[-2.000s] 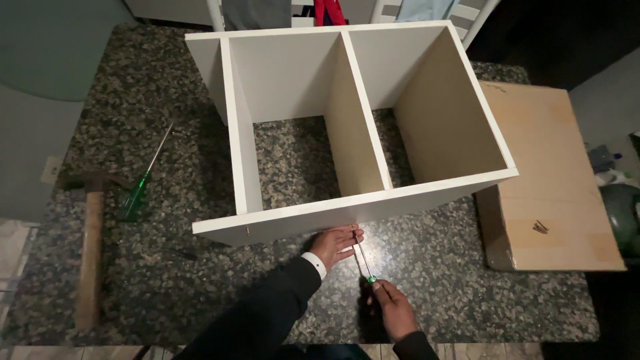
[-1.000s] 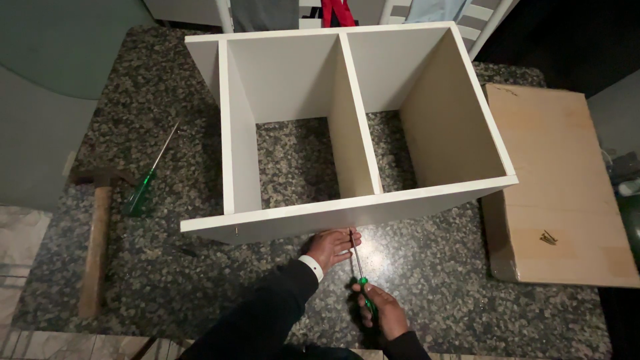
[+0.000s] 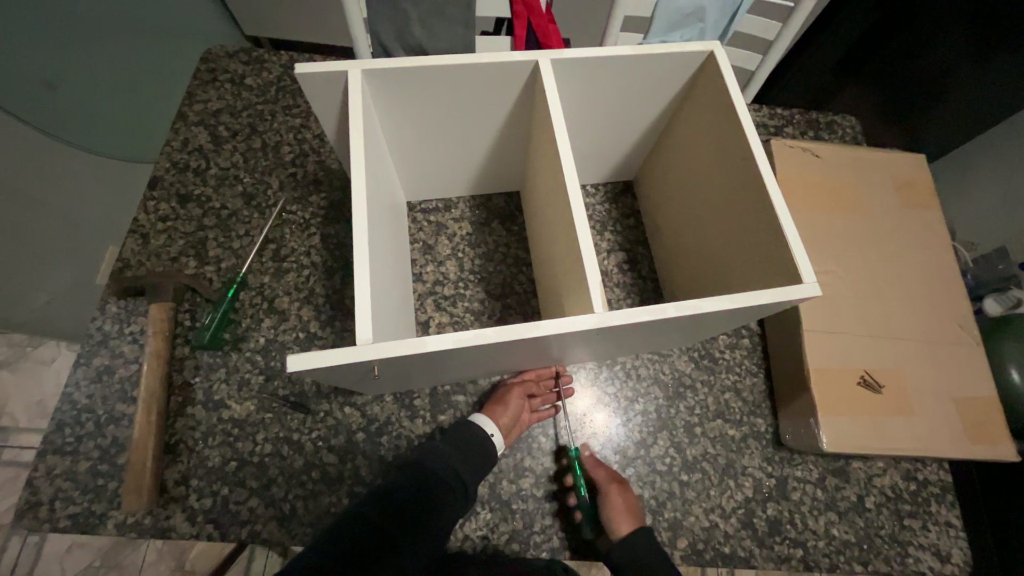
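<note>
A white panel cabinet frame (image 3: 560, 320) with two open compartments lies on the granite tabletop (image 3: 384, 472). My right hand (image 3: 612, 492) is closed around the green handle of a screwdriver (image 3: 582, 488), whose shaft points up to the cabinet's near side panel. My left hand (image 3: 524, 404), with a white band at its wrist, is palm up by the screwdriver's tip and the panel's lower part; whether it pinches a screw there I cannot tell. One screw (image 3: 376, 371) sticks out of the same panel near its left end.
At the left lie a claw hammer (image 3: 150, 400) with a wooden handle and a second green-handled screwdriver (image 3: 220, 316). A cardboard box (image 3: 888, 296) at the right bears several screws (image 3: 870, 383). White chairs (image 3: 628, 20) with cloths over them stand behind the table.
My right hand and the screwdriver's handle have shifted a little, while its tip stays by the near panel. My left hand remains beside the tip.
</note>
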